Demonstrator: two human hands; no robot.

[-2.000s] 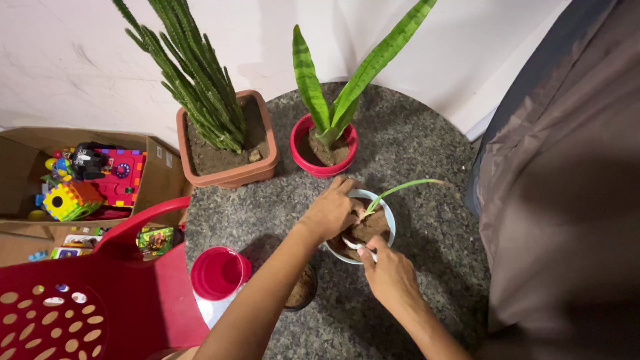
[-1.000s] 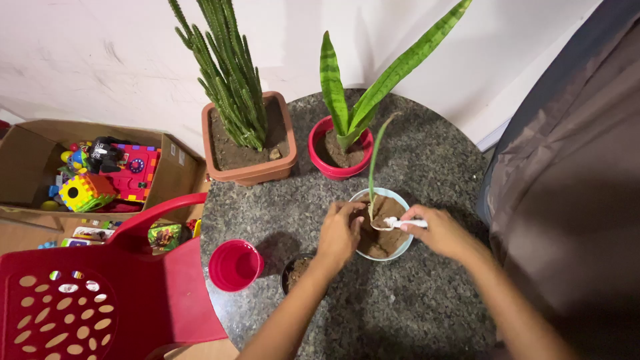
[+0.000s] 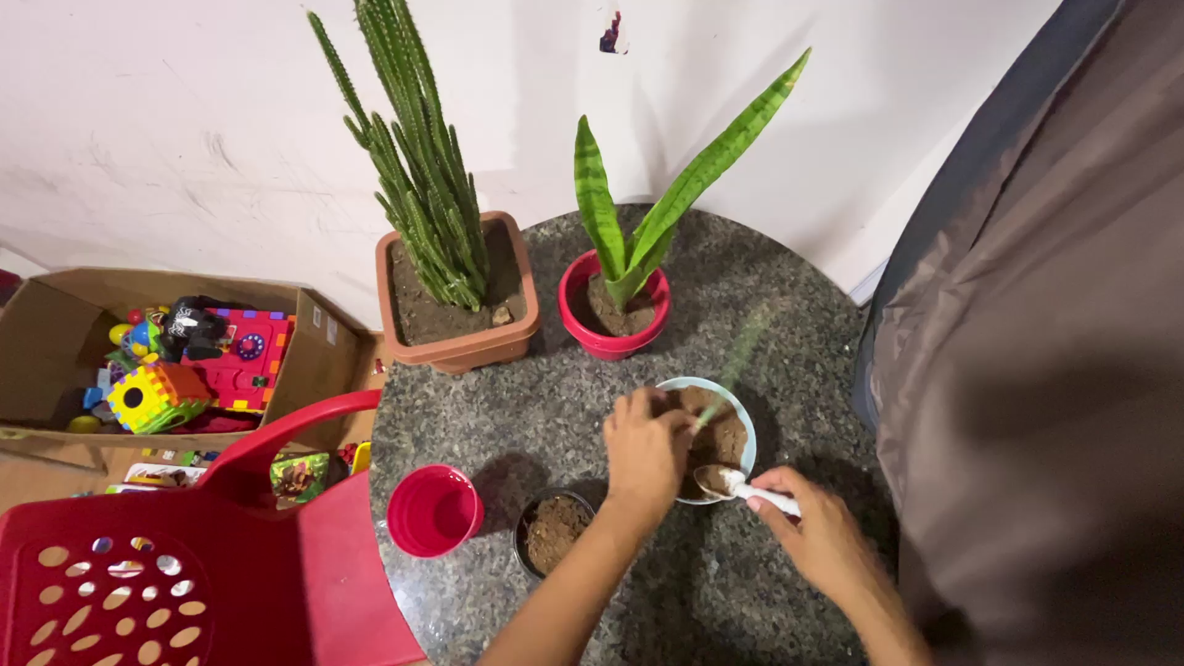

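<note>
A light blue pot of brown soil stands on the round granite table. My left hand reaches over the pot's left rim, its fingers at the base of a thin green plant, whose leaf is blurred. In my right hand is a white plastic spoon, its bowl with some soil over the near side of the pot. A small black pot with soil is beside my left forearm. Left of it stands a red plastic cup.
Toward the wall stand a cactus in a square terracotta-coloured planter and a snake plant in a red pot. A red plastic chair and a cardboard box of toys are at left. Brown fabric hangs at right.
The spoon has moved from near the plant's base to the near side of the pot. The thin leaf, upright one second ago, now leans right. The view has shifted.
</note>
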